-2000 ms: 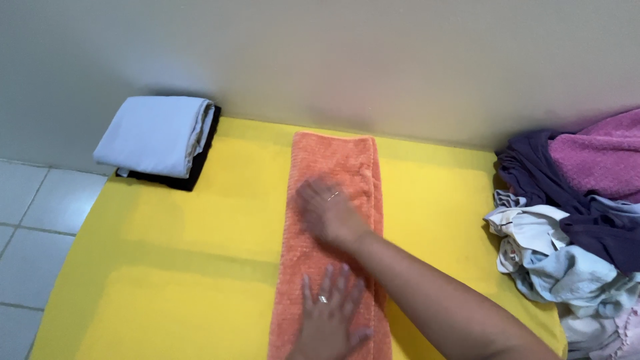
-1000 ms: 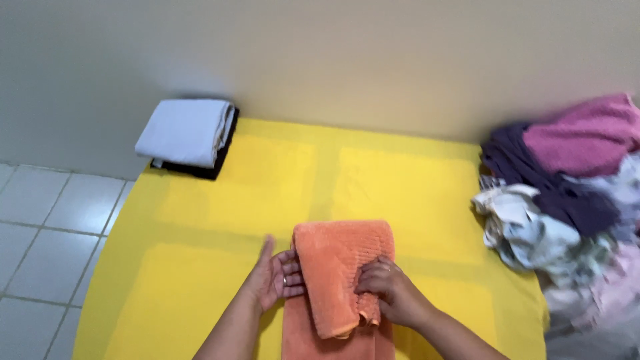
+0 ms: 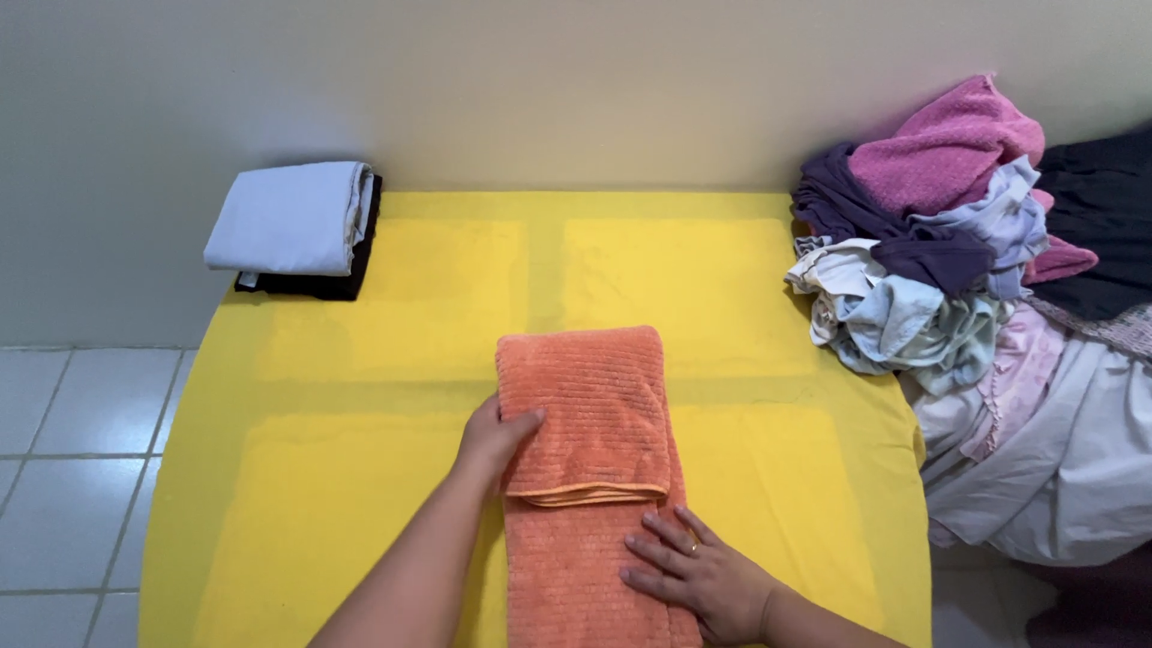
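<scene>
An orange ribbed towel (image 3: pixel 585 405) lies lengthwise on the yellow cloth-covered table, its far part folded over toward me so that the layered edges end partway down the strip. My left hand (image 3: pixel 495 441) grips the left side of the folded part, thumb on top and the other fingers hidden beneath or behind its edge. Spread over the right side of the lower, single strip is my right hand (image 3: pixel 693 576), a ring on one finger, its fingertips resting on the towel just below the folded edge. The strip's near end runs out of view at the bottom.
Folded light-blue cloth (image 3: pixel 288 220) sits on folded black cloth (image 3: pixel 346 286) at the table's far left corner. At the right, a loose pile holds a pink towel (image 3: pixel 945 148), dark purple cloth (image 3: pixel 936 256) and pale garments (image 3: pixel 900 315). A wall (image 3: pixel 585 99) stands behind the table.
The orange towel lay stretched out toward the wall two seconds ago; its far part is now folded back toward me. My right hand has let go of the folded end and moved lower on the strip.
</scene>
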